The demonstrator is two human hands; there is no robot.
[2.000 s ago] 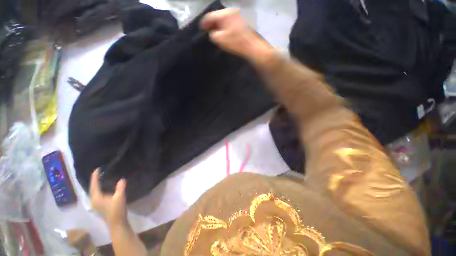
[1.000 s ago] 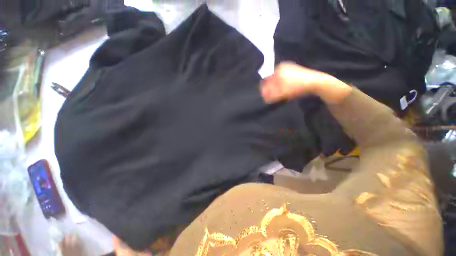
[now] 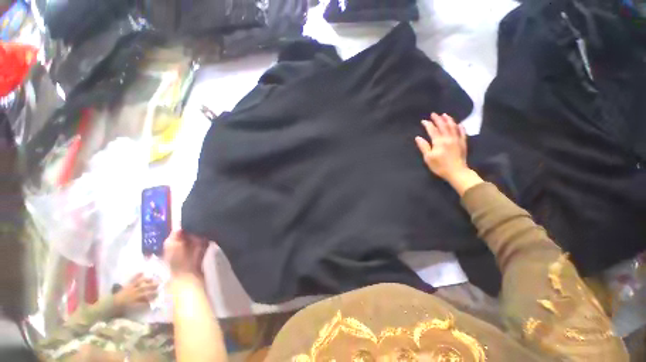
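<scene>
A black garment (image 3: 319, 162) lies spread and wrinkled over the white tabletop (image 3: 219, 81). My right hand (image 3: 445, 147) rests on its right part with fingers apart, palm down. My left hand (image 3: 185, 253) is at the garment's lower left edge, beside the phone; it is blurred, and whether its fingers grip the cloth cannot be told. The garment covers most of the table in front of me. A small dark tool (image 3: 207, 112), perhaps snips, shows at its upper left edge.
A lit smartphone (image 3: 156, 220) lies left of the garment. A small child's hand (image 3: 138, 290) is below it. Crumpled clear bags (image 3: 78, 215) and a yellow packet (image 3: 164, 138) are at left. A black garment pile (image 3: 559, 148) is at right, plastic-covered black stacks (image 3: 234, 25) at the far side.
The garment has been spread wider. My right hand has come down and opened onto it. My left hand has moved up to its left edge. The view has shifted left.
</scene>
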